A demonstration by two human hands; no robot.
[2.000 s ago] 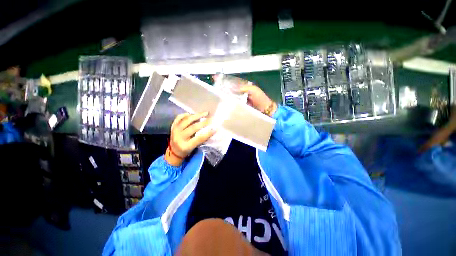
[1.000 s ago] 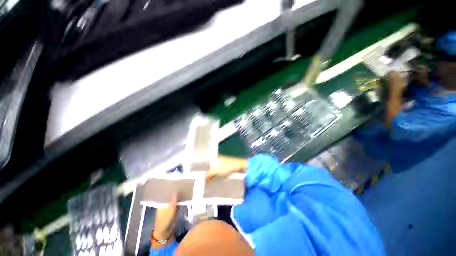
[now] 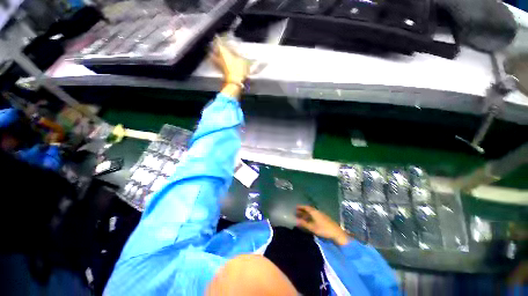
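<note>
My left hand (image 3: pixel 231 65) reaches up to the white upper shelf (image 3: pixel 324 66), beside a black tray. It is blurred; a pale, clear patch, possibly film, shows at its fingers, and I cannot tell whether it is held. My right hand (image 3: pixel 318 222) is low over the green bench mat (image 3: pixel 315 188), fingers bent; a thin dark shape shows near them, too blurred to tell if it is held. Small boards (image 3: pixel 253 208) lie on the mat left of my right hand. A small white paper piece (image 3: pixel 247 173) lies behind them, by my left sleeve.
A filled clear blister tray (image 3: pixel 399 208) is at right, another (image 3: pixel 153 167) at left, partly behind my sleeve. A frosted tray (image 3: pixel 278 136) lies under the shelf. The shelf holds a clear-pocket tray (image 3: pixel 145 37) and black trays (image 3: pixel 347 34). Another person's hand shows far left.
The long grey-beige sheets are gone from my hands. My left hand has moved up to the shelf; my right hand is apart from it, low over the mat. The view has swung left.
</note>
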